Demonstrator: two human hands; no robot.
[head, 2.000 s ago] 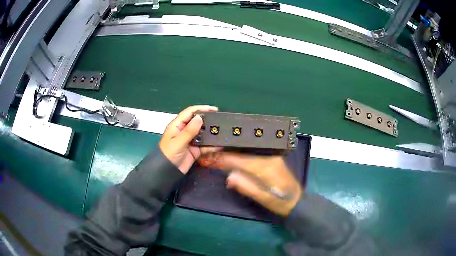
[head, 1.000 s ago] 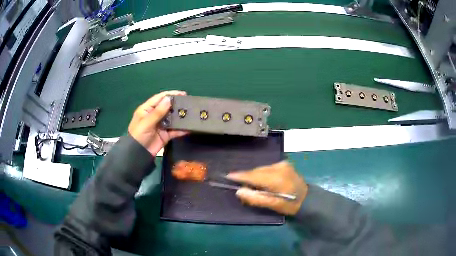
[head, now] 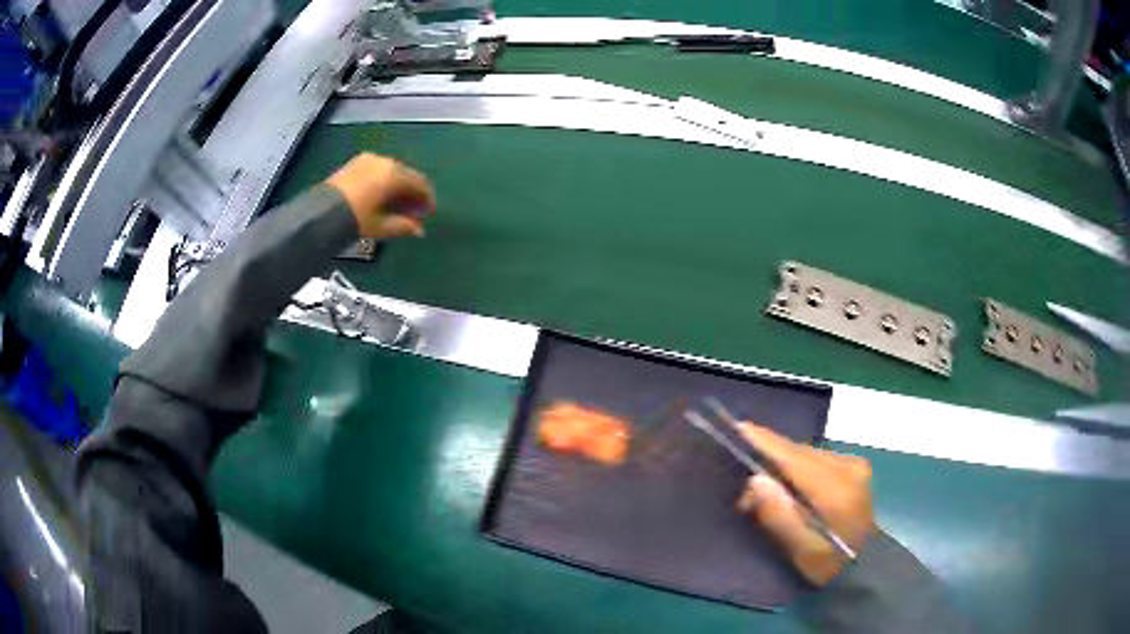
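My right hand (head: 812, 502) holds silver tweezers (head: 771, 468) over the right part of a black tray (head: 657, 545); their tips are apart. A pile of small orange parts (head: 585, 432) lies in the tray's left part. My left hand (head: 384, 196) is over the belt at the left with its fingers bent, slightly blurred; no part shows in it. Below it, the end of a carrier plate (head: 359, 249) shows, mostly hidden by my sleeve. A four-hole carrier plate (head: 864, 317) lies on the belt at the right, with another plate (head: 1041, 346) beyond it.
The green conveyor belt (head: 595, 223) runs between white-silver guide rails (head: 477, 338). A silver bracket with a cable (head: 359, 310) sits on the near rail at the left. Machine frames stand at both sides. Pale pointed guides (head: 1090, 327) are at the far right.
My left hand no longer holds the carrier plate and has moved left over the belt. A plate now lies on the belt behind the tray. My right hand still holds the tweezers. The view has shifted.
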